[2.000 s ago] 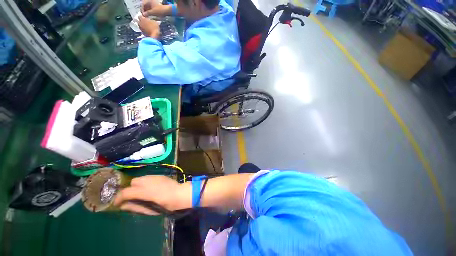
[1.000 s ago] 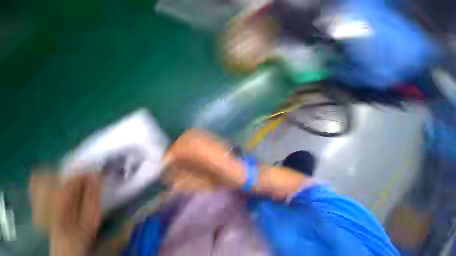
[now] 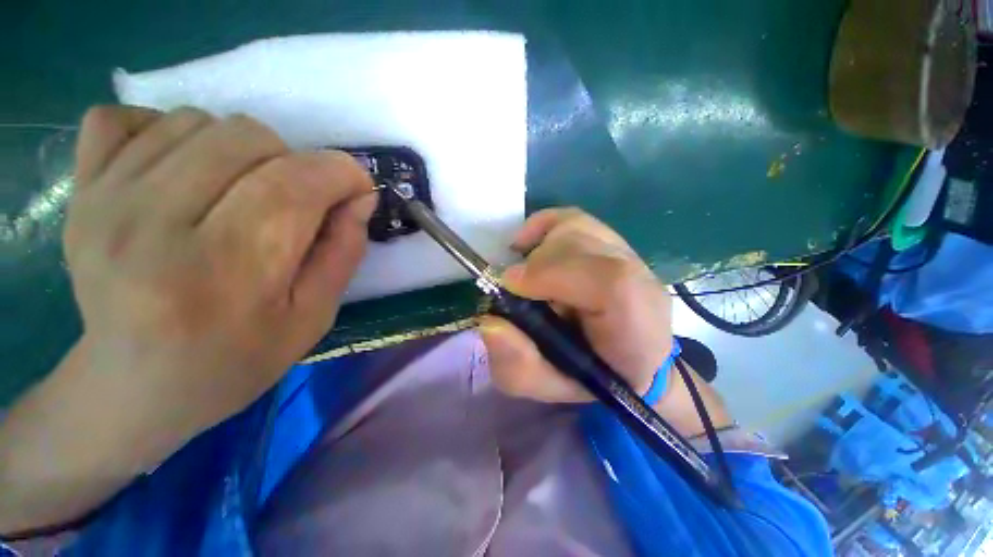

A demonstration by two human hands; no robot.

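Observation:
A small black open housing with a circuit board point(image 3: 403, 172) lies on a white foam pad point(image 3: 457, 93). My right hand point(image 3: 577, 305) holds a soldering iron point(image 3: 452, 242) by its black handle; its metal tip is over the board, close to my left fingertips. My left hand point(image 3: 207, 239) is at the housing's left side, thumb and forefinger pinched together and covering part of it. A very fine wire end seems to show at these fingertips; a thin line also runs left from behind the hand.
A round brown holder point(image 3: 898, 71) stands on the green bench top point(image 3: 697, 185) at the upper right. The worn bench edge runs below the pad. The iron's black cable loops by my right wrist. A wheelchair wheel point(image 3: 751, 299) and blue cloth show at the right.
The view has swung from the basket and brown holder to the foam pad. My right hand, earlier at the holder, now has the iron at the housing. My left hand has come in beside it.

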